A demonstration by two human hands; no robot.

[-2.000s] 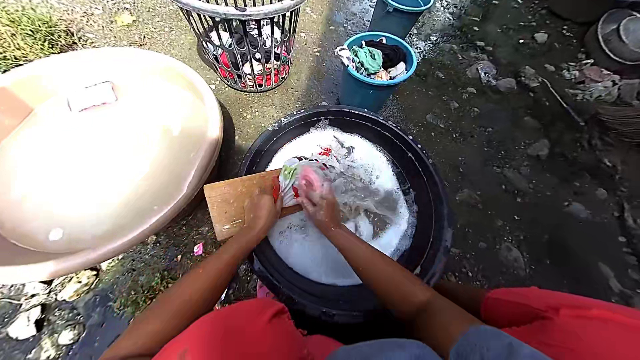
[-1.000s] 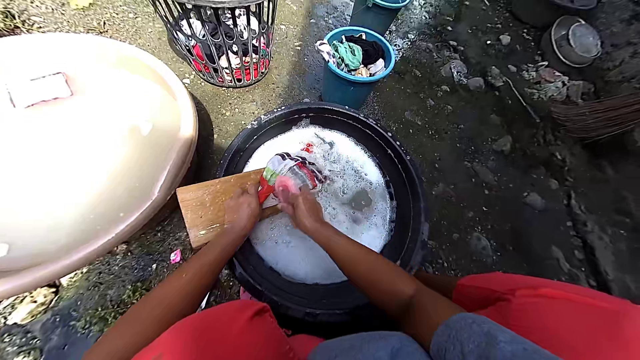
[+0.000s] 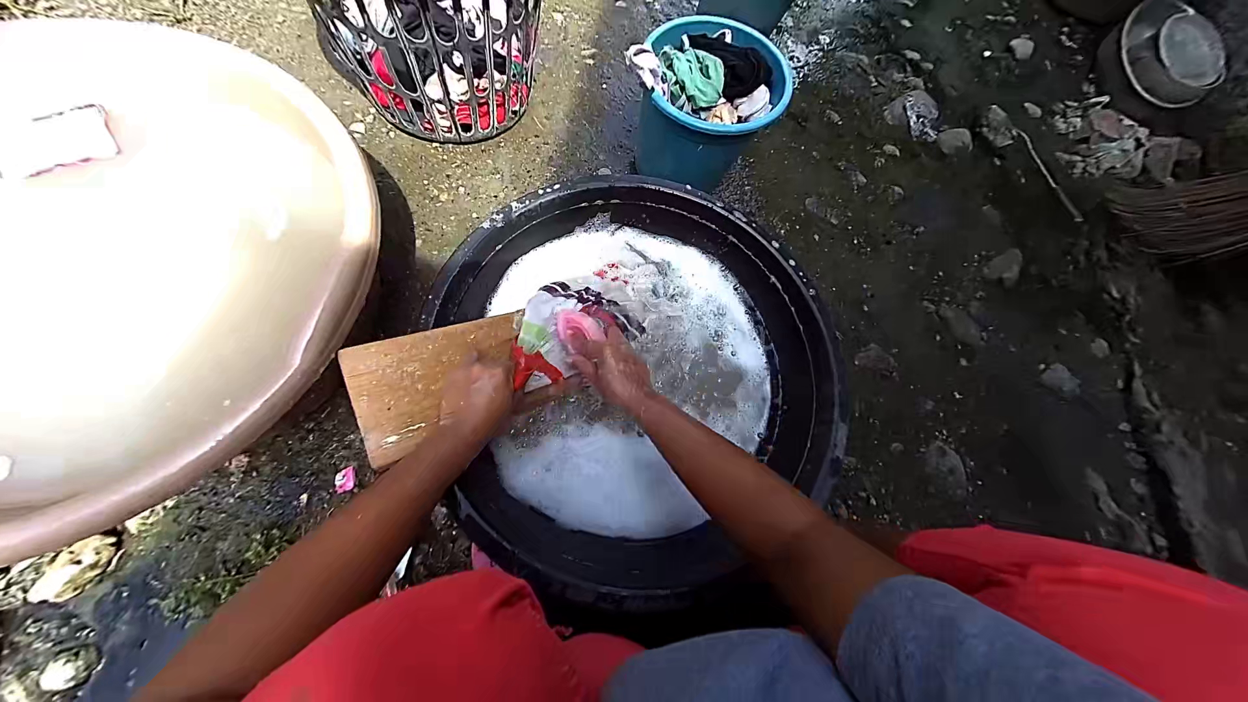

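My right hand (image 3: 612, 368) holds a pink scrubbing brush or soap piece (image 3: 577, 330) against a multicoloured wet cloth (image 3: 538, 327). The cloth, with white, red, green and dark parts, lies over the far end of a wooden board (image 3: 414, 370). My left hand (image 3: 480, 395) rests at the board's middle beside the cloth's red part; it is blurred, and whether its fingers grip board or cloth is unclear. The board slants over the left rim of a round black basin (image 3: 804, 390) of sudsy water, its inner end above the suds.
A large pale oval basin (image 3: 292, 322) stands at left with a whitish block (image 3: 68, 141) in it. Behind are a black laundry basket (image 3: 453, 122) and a blue bucket (image 3: 682, 146), both holding clothes. Stones, a metal pot (image 3: 1136, 68) and a twig bundle (image 3: 1185, 216) lie at right.
The cloth is more spread over the board's inner end than two seconds ago. The pink item stays in my right hand. The view has shifted a little.
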